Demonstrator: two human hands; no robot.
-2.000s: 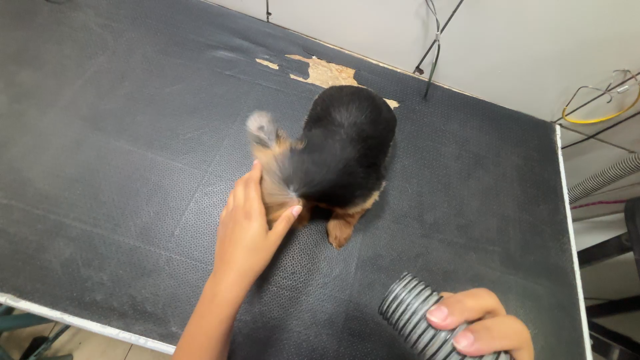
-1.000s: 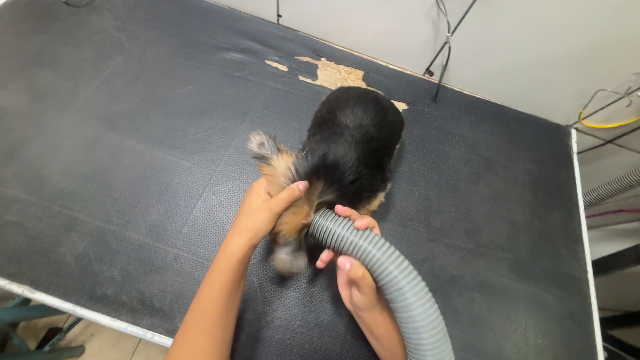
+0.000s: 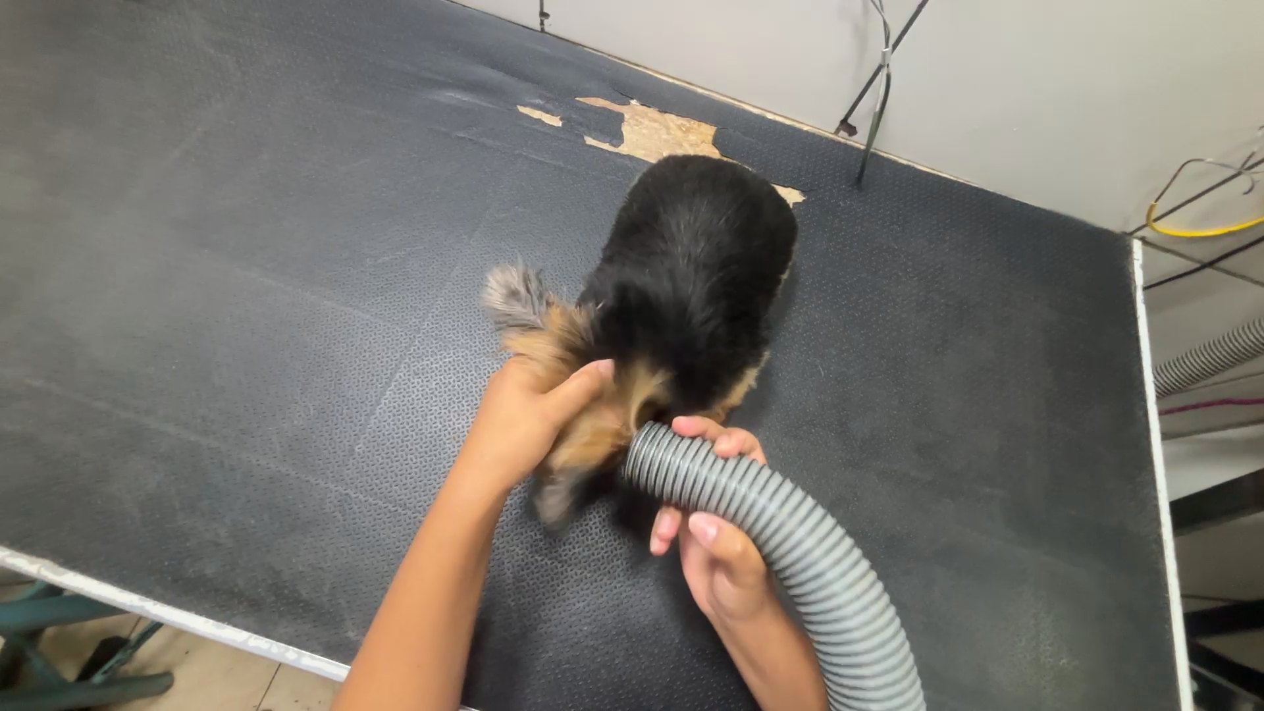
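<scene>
A small black-and-tan dog [image 3: 696, 267] is on a black textured mat, its head toward me and its back toward the wall. My left hand [image 3: 533, 415] holds the tan fur of its head between the two ears, thumb on top. My right hand [image 3: 721, 523] grips a grey corrugated hose [image 3: 780, 513] from beneath, its fingers wrapped around near the end. The hose mouth lies against the fur at the side of the dog's head. The dog's face and most of its legs are hidden.
The black tabletop [image 3: 968, 415] has a torn patch [image 3: 662, 130] baring wood near the wall. Black cords and a yellow cable [image 3: 1205, 233] hang at the wall. Another corrugated hose [image 3: 1215, 357] is beyond the right edge. Teal metal legs [image 3: 79, 622] stand at lower left.
Two seconds ago the hose was in my right hand at lower right, apart from the dog; now its mouth is at the dog's head. My left hand has stayed at the head.
</scene>
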